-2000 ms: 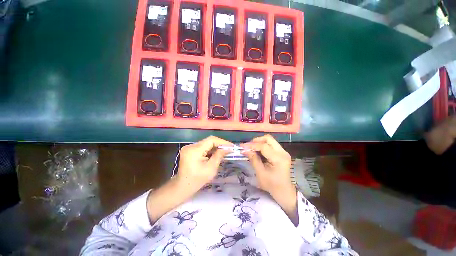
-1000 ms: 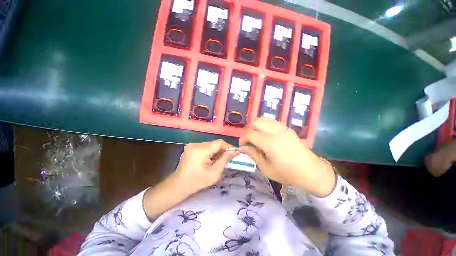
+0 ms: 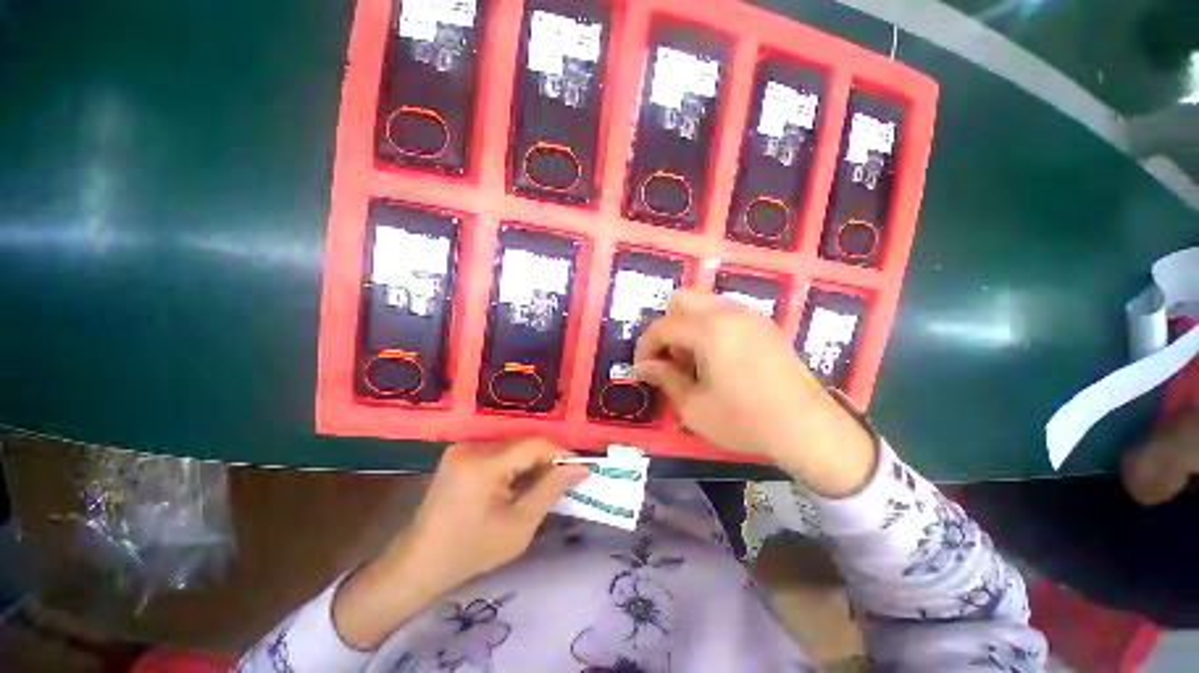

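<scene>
The red-orange phone tray (image 3: 345, 263) holds two rows of black phones with open backs and white labels. My right hand (image 3: 736, 381) is over the near row, its fingertips pinching a tiny pale sticker (image 3: 623, 373) low on the middle phone (image 3: 638, 309), just above the orange ring. Whether the sticker touches the phone cannot be told. My right hand partly covers the two phones to the right. My left hand (image 3: 493, 506) pinches the white label sheet (image 3: 608, 489) with green printed bands at the bench edge, below the tray.
The tray lies on the green bench (image 3: 171, 237). A curling white label strip (image 3: 1118, 394) hangs at the right, beside another person's hand (image 3: 1164, 454). Clear crinkled plastic waste (image 3: 164, 526) lies below the bench edge at the left.
My right hand has left the label sheet and moved up over the near-row middle phone with a sticker. My left hand still holds the sheet. The tray appears larger and nearer.
</scene>
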